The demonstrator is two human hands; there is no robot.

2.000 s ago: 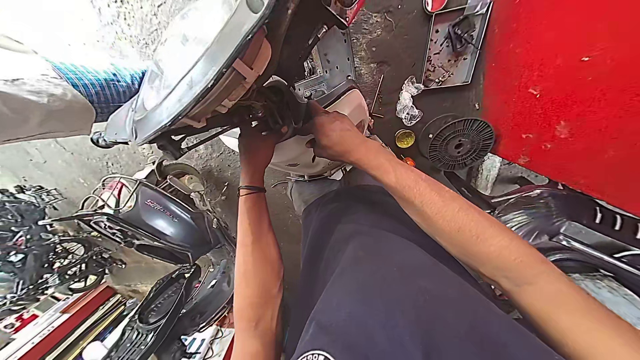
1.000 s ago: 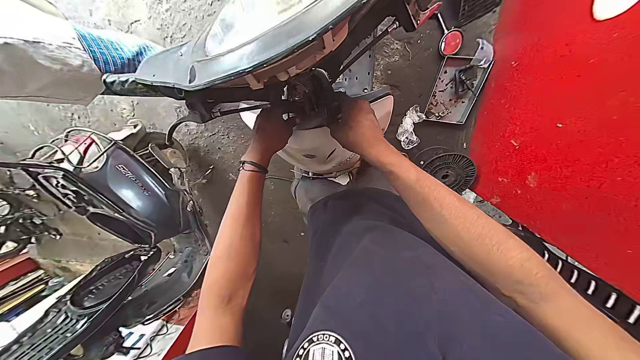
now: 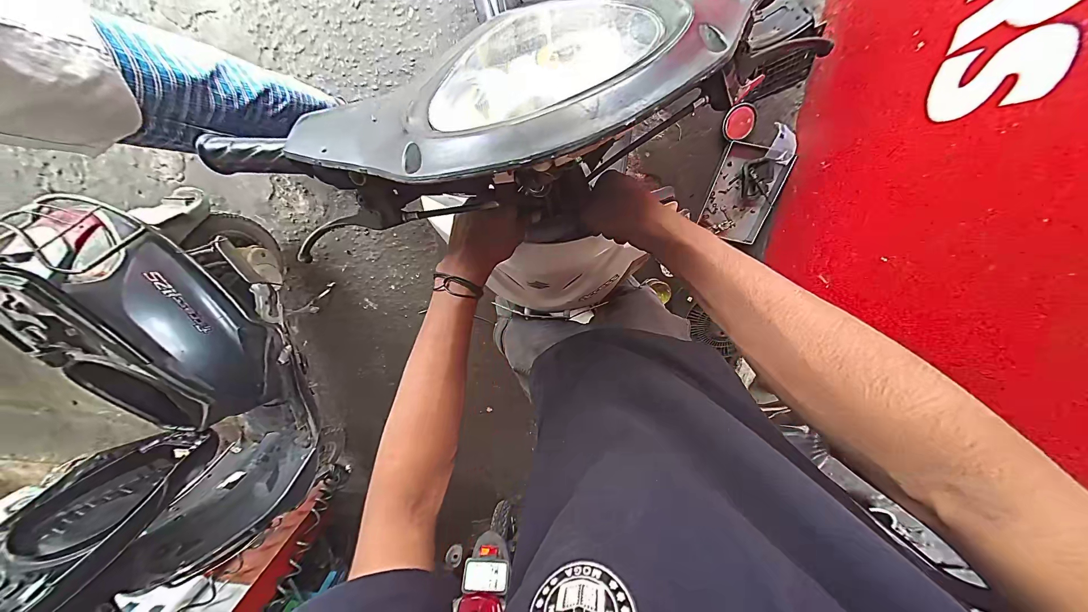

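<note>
A scooter's dark handlebar cover (image 3: 365, 140) with a bright round-edged headlight (image 3: 548, 64) spans the top of the view. Just below it, my left hand (image 3: 489, 234) and my right hand (image 3: 625, 206) reach in from either side to the dark steering-column parts (image 3: 548, 204). Fingertips of both hands are hidden in shadow, so what they grip cannot be told. Under them is the scooter's pale front panel (image 3: 544, 272). The black brake lever (image 3: 327, 234) and the handlebar grip (image 3: 242, 155) stick out to the left.
A dark scooter (image 3: 195, 331) with a raised seat stands at left. A person's checked blue sleeve or cloth (image 3: 212, 85) lies behind the grip. At right are a metal tray (image 3: 739, 200) with small parts, a black ribbed disc (image 3: 707, 327) and a red panel (image 3: 935, 255).
The handlebar assembly has turned from a steep slant to nearly level across the view. Both hands have stayed at the steering column beneath it.
</note>
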